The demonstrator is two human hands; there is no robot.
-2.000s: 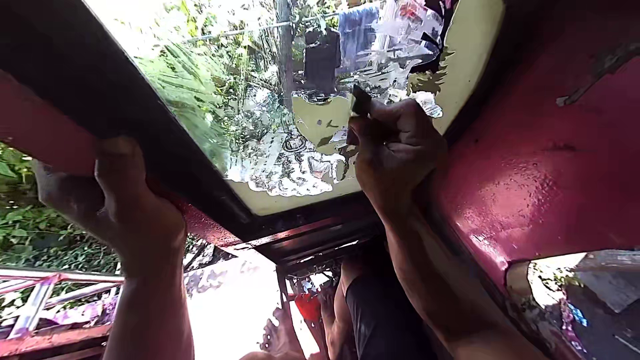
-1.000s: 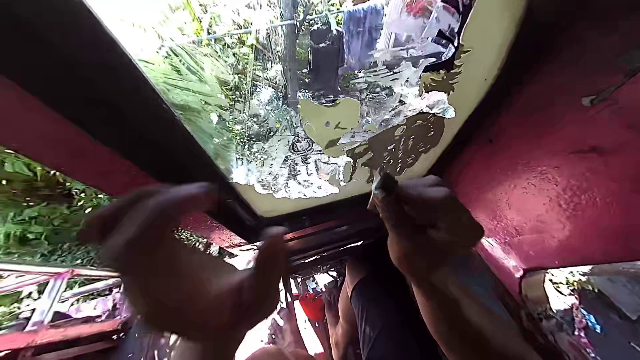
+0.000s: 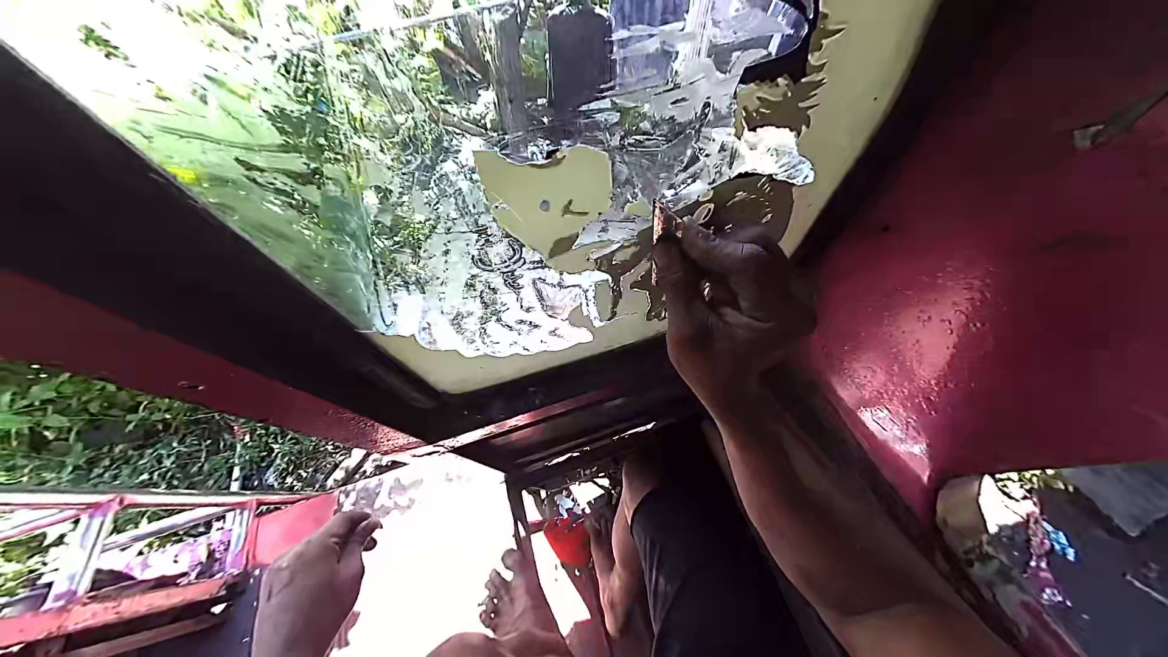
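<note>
My right hand (image 3: 739, 297) grips a small flat scraper or blade (image 3: 663, 233), its exact kind unclear, with its tip at the window glass. The glass pane (image 3: 365, 182) bears a cream-coloured coating (image 3: 547, 196) in ragged patches, with a cream border along its lower and right edges. Bare glass shows between the patches. My left hand (image 3: 319, 579) is low at the left, away from the pane, its fingers curled; whether it holds anything cannot be told.
A dark frame (image 3: 210, 246) surrounds the pane. A glossy red panel (image 3: 985, 301) stands at the right. Red and silvery metal railing (image 3: 100, 547) is at lower left. Below are my bare foot (image 3: 516, 593), my legs and a red container (image 3: 568, 540). Plants grow at the left.
My left hand has let go of the frame at the left and dropped lower. My right hand, still pinching the small piece, moved down from the glass, then back up against it.
</note>
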